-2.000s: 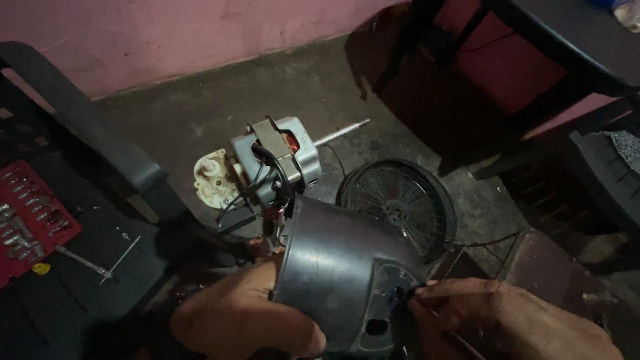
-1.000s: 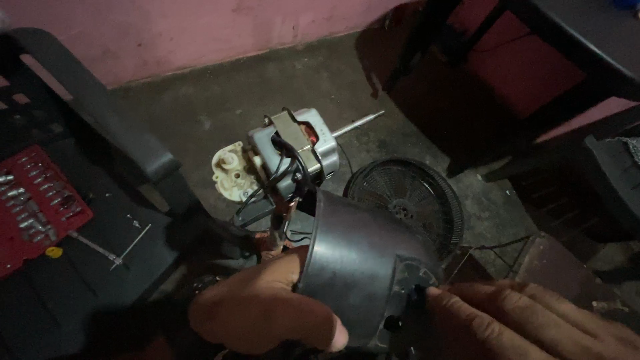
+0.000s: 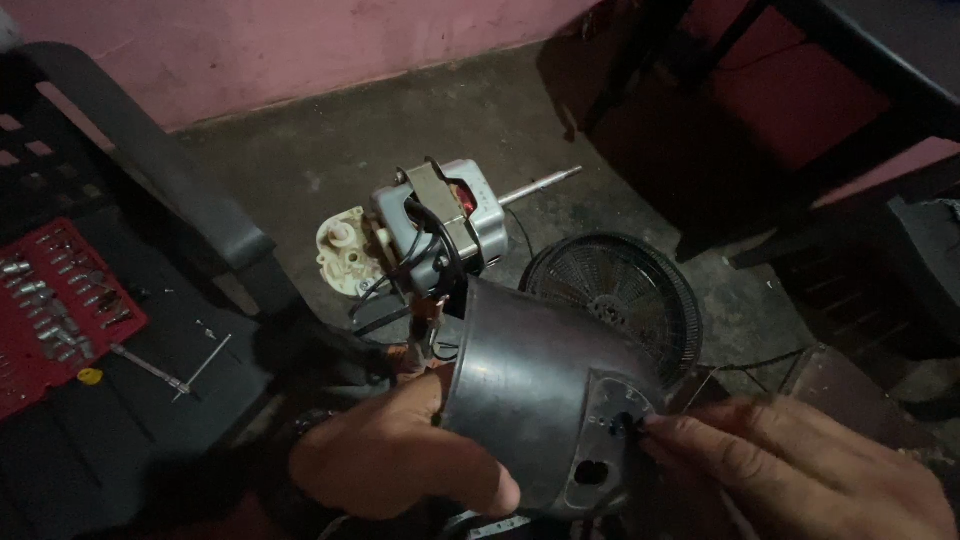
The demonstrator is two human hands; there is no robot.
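Observation:
My left hand (image 3: 405, 457) grips the open rim side of a black plastic fan motor housing (image 3: 525, 375), its thumb lying along the outside. The fingers of my right hand (image 3: 787, 457) pinch at a small dark knob or shaft (image 3: 626, 424) on the housing's control panel. Below that spot the panel has a dark hole (image 3: 591, 472). Just beyond the housing is a fan motor (image 3: 442, 225) with a metal shaft, black wires and a cream plastic gearbox (image 3: 346, 255). What my right fingertips hold is partly hidden.
A round black fan grille (image 3: 611, 300) lies on the floor. On the black plastic chair (image 3: 142, 457) at left are a red socket tray (image 3: 67, 315), a T-handle wrench (image 3: 161, 369) and a yellow piece (image 3: 90, 376). Dark furniture (image 3: 870, 67) stands at right, a pink wall behind.
My right hand's fingers have stayed at the panel and shifted their hold slightly. My left hand keeps its grip on the housing.

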